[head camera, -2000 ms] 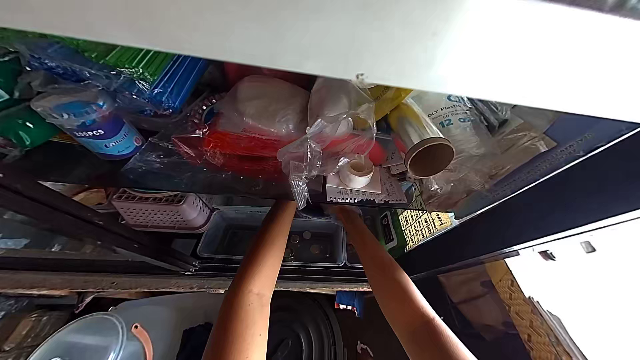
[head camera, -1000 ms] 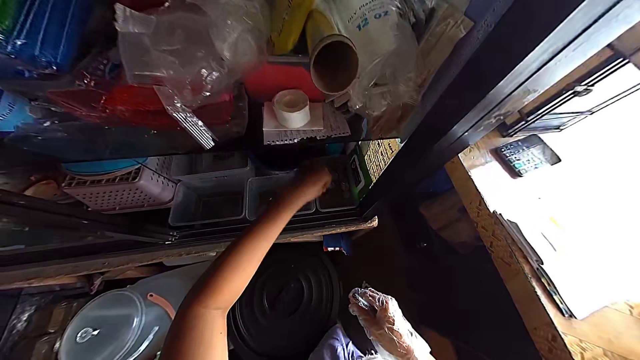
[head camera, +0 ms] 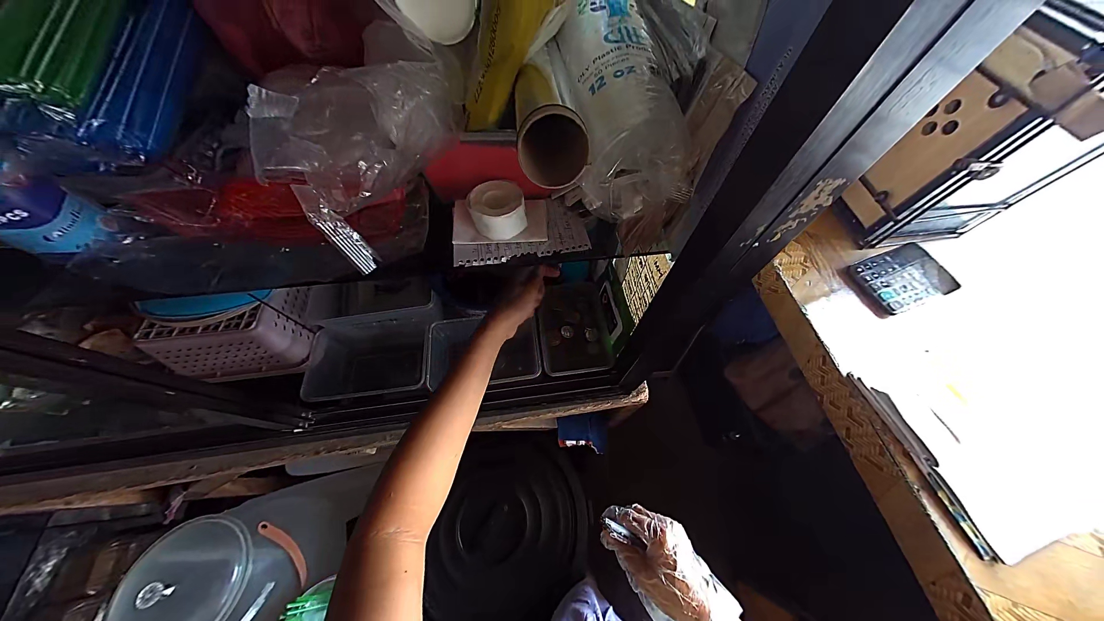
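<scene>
My left hand (head camera: 520, 302), bare, reaches over the clear plastic containers below the dark shelf. It is above the back of the middle container (head camera: 485, 375), beside the right container (head camera: 578, 371), which holds several coins (head camera: 567, 331). Shadow hides whether its fingers hold anything. My right hand (head camera: 660, 552), in a clear plastic glove, is low at the right, away from the shelf, its fingers closed around a small shiny object (head camera: 623, 530) that I cannot identify. A white tape roll (head camera: 497, 210) stands on papers (head camera: 565, 228) on the shelf above my left hand.
Plastic bags (head camera: 345, 129), a cardboard tube (head camera: 553, 147) and a wrapped cup pack (head camera: 625, 103) crowd the shelf. A pink basket (head camera: 233, 341) stands at the left. The black cabinet post (head camera: 776, 190) rises at the right, before a table bearing a calculator (head camera: 903, 278). Below are a round black lid (head camera: 504, 526) and a clear-lidded container (head camera: 185, 573).
Two seconds ago both arms reached toward the containers. My right hand has since drawn back to the lower right, while my left arm still reaches in. The view has turned toward the table at the right.
</scene>
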